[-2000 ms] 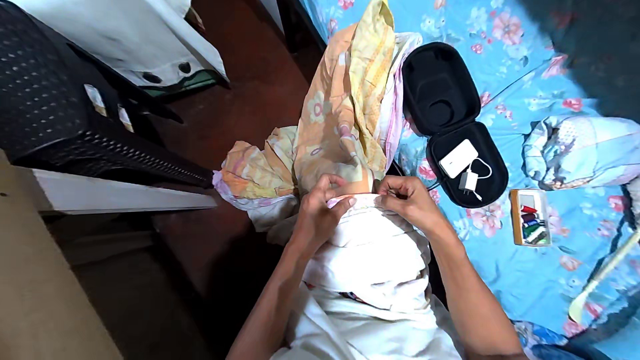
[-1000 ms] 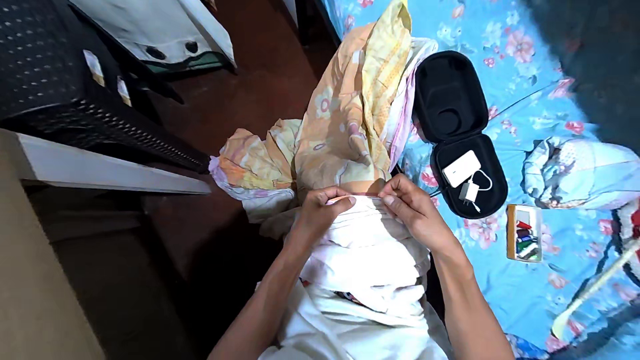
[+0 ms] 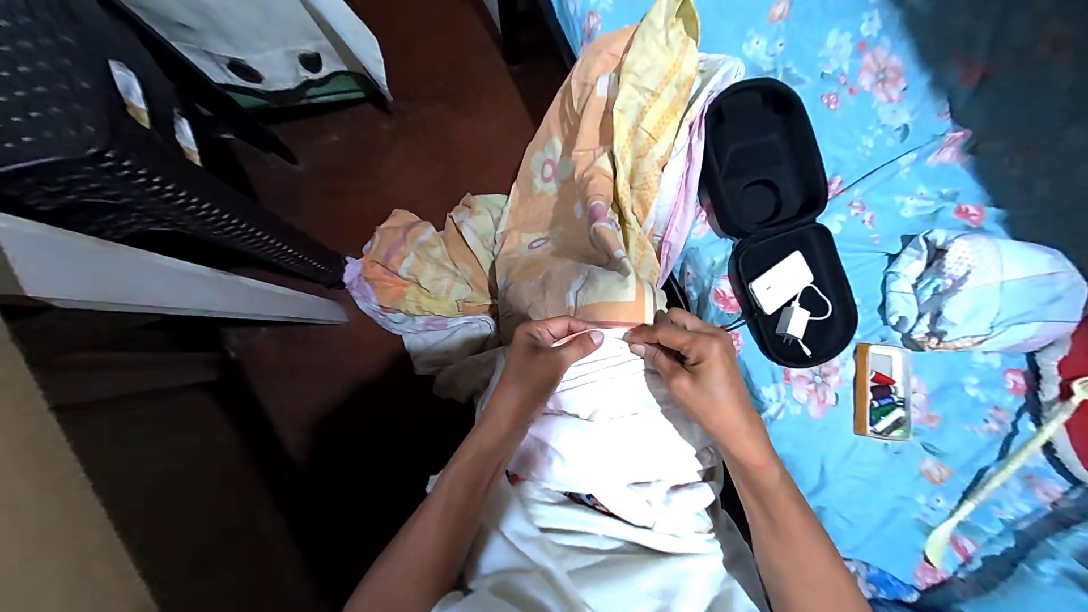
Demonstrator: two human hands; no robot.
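Observation:
A patterned orange and yellow cloth (image 3: 552, 212) with a white underside lies over my lap and hangs down past it. My left hand (image 3: 548, 348) pinches the folded edge of this cloth between thumb and forefinger. Just to its right, my right hand (image 3: 688, 353) has its fingertips closed on the same edge; whether a needle is between them is too small to tell. White fabric (image 3: 612, 416) is bunched below both hands. An open box of thread spools (image 3: 884, 391) rests on the floral bedsheet to the right.
On the blue floral bedsheet (image 3: 901, 467) lie an open black case (image 3: 765, 153) with a white power bank (image 3: 782, 282) and a charger (image 3: 795, 323), and a bundled light-blue cloth (image 3: 994, 289). A black woven plastic chair (image 3: 161, 195) and a pale wooden beam (image 3: 170, 276) are at left.
Both hands stay at the folded edge. The right hand's fingers have shifted slightly in their pinch; the cloth lies much as before.

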